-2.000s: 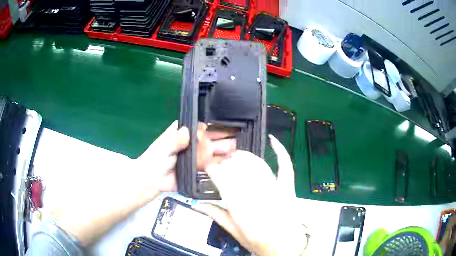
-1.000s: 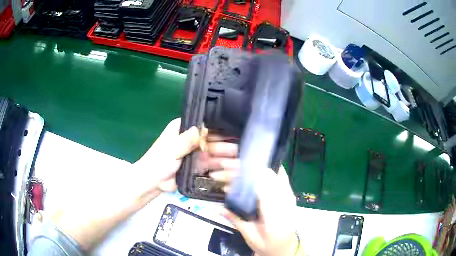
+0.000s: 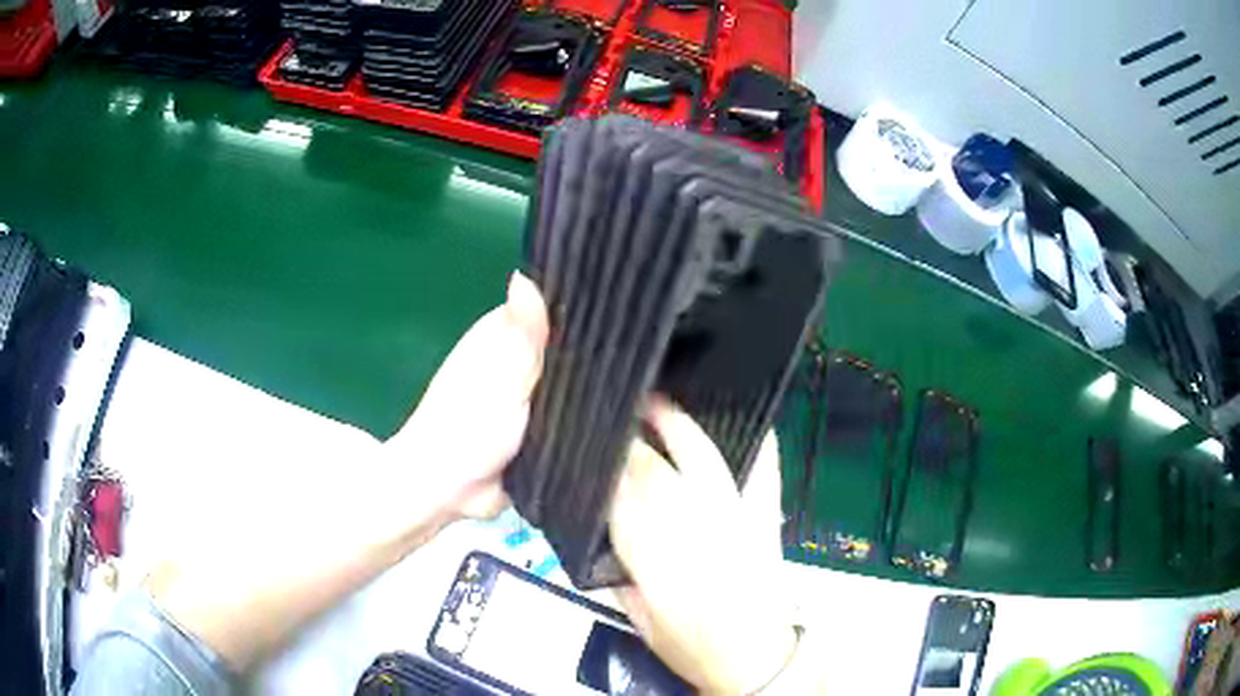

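A thick stack of black phone middle frames (image 3: 612, 326) is held up over the line, fanned so that many parallel dark edges show. My left hand (image 3: 476, 394) grips the stack's left side. My right hand (image 3: 707, 544) is on its lower right, with fingers on the front frame's window area; some fingers are hidden by the stack. The stack is tilted and slightly blurred. Single frames lie in a spaced row on the green surface (image 3: 340, 292), one of them a dark frame (image 3: 936, 483) right of my right hand.
A red tray (image 3: 496, 136) with frame stacks is at the back. Tape rolls (image 3: 891, 161) sit by the grey cabinet (image 3: 1074, 123). A green fan (image 3: 1088, 677) is lower right. Frames lie on the white surface (image 3: 204, 422), one near me (image 3: 469, 605). A packed rack (image 3: 89, 381) is far left.
The stack has gone from nearly squared to fanned and tilted right, with both hands still on it. The frames on the green surface show in changed positions, with more near my right hand.
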